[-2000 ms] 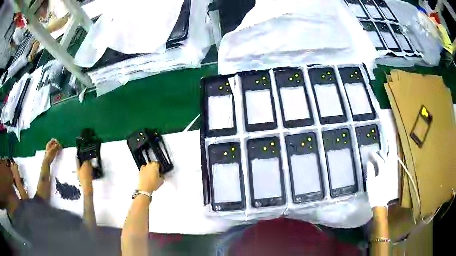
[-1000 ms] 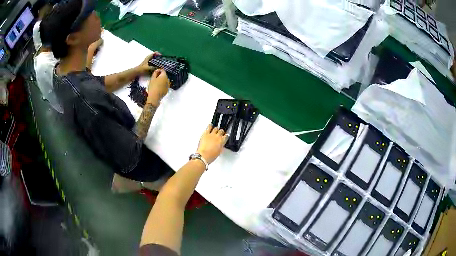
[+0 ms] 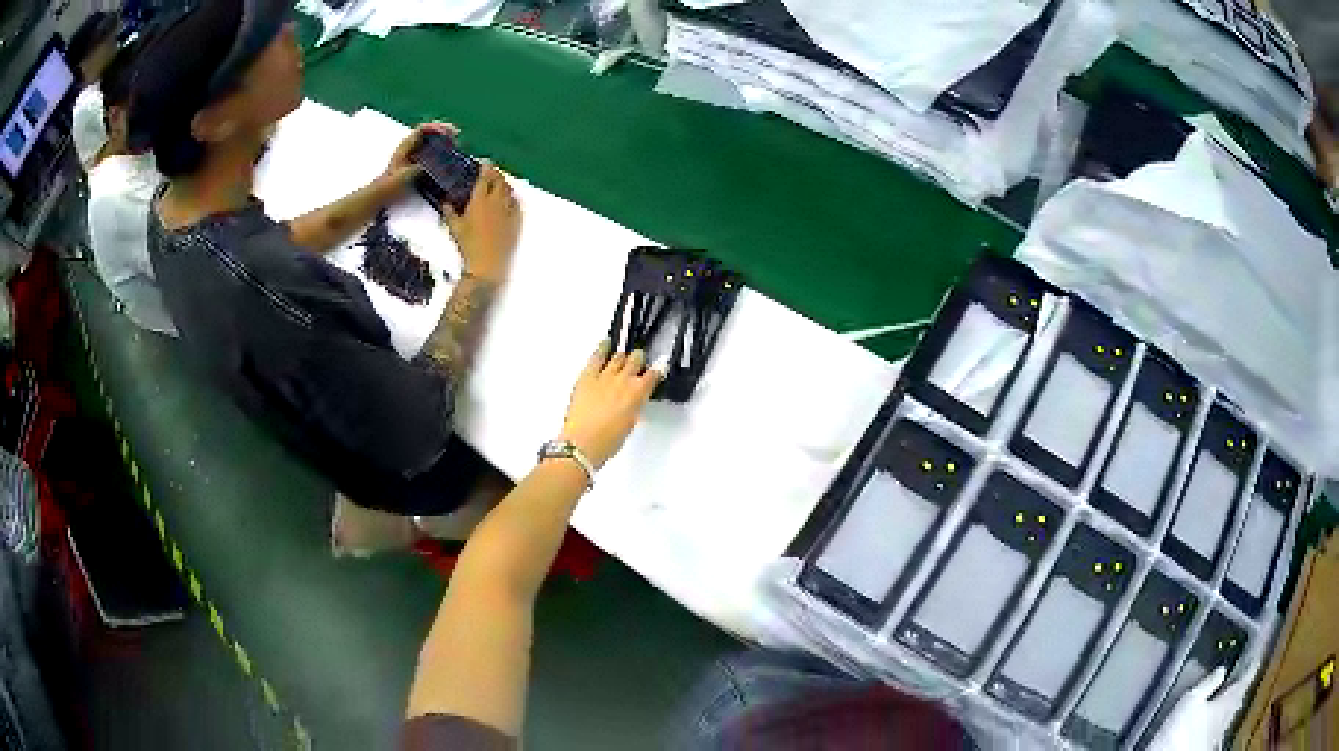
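My bare left hand [image 3: 614, 399], with a bracelet at the wrist, has its fingers on the near end of a fanned group of black housings [image 3: 679, 316] on the white surface. The housings have yellow spots at their far, solid ends. A black tray [image 3: 842, 506] at the right holds two rows of black housings with yellow spots, with white sheet showing through their windows. A white shape at the tray's lower right corner, cut off by the picture's edge, may be my gloved right hand; its fingers cannot be made out.
A seated person [image 3: 294, 316] at left holds a dark stack of parts [image 3: 445, 172]. A pile of small black parts [image 3: 397, 264] lies before them. Trays with white sheets [image 3: 822, 110] stand beyond the green bench surface [image 3: 588, 140]. Brown cardboard [image 3: 1307, 631] is at the right edge.
The view has swung left since the oldest frame, bringing the seated person into view. The housings under my left hand are fanned somewhat differently. The other person has lifted and turned their stack.
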